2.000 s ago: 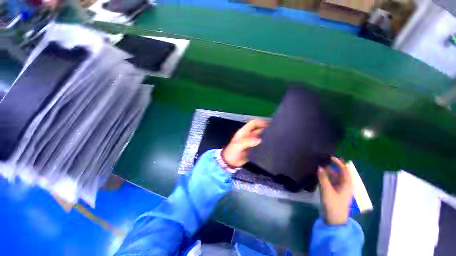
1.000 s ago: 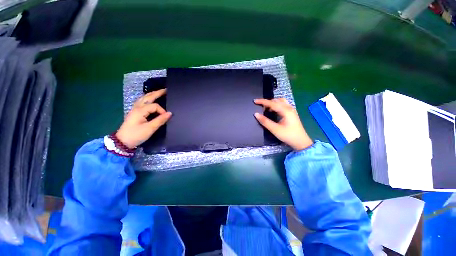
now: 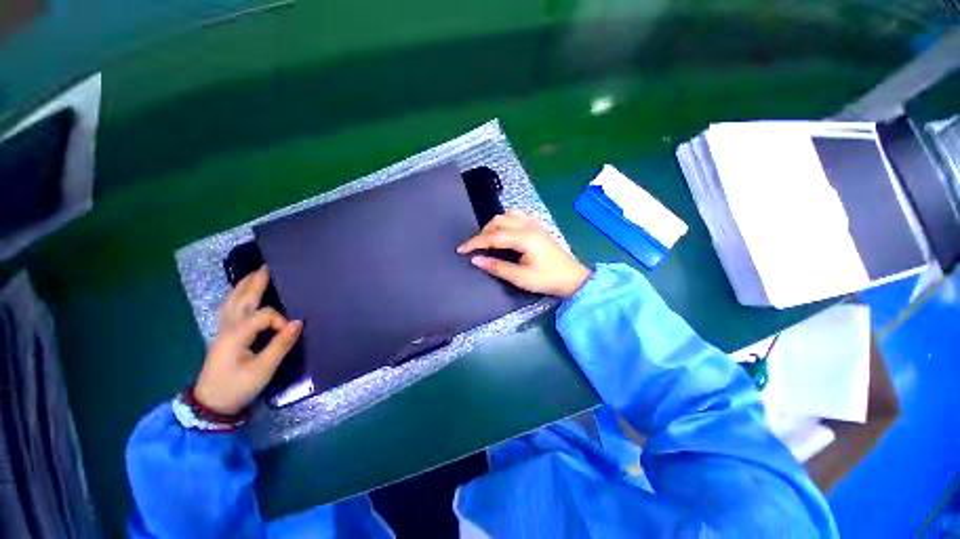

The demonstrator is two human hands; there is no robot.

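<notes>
A matte black adhesive sheet (image 3: 374, 268) lies over the middle of the black display panel (image 3: 482, 198), whose lugged ends show at both sides. The panel rests on a silvery bubble bag (image 3: 347, 398) that sticks out around it as a pale border. My left hand (image 3: 247, 342) holds the sheet's left edge between thumb and fingers. My right hand (image 3: 524, 256) holds the sheet's right edge the same way. The fingertips hide small parts of both edges.
A blue and white squeegee (image 3: 630, 216) lies right of the panel. Further right is a stack of adhesive sheets on liner (image 3: 774, 226). A waste carton (image 3: 879, 405) with white liners sits below the bench edge. Bagged panels (image 3: 37, 411) stand at left; another panel (image 3: 34, 179) lies at upper left.
Two seconds ago the sheet was raised and tilted between my hands; now it lies over the panel. Since one second ago the view has turned, and both hands are still at the sheet's edges.
</notes>
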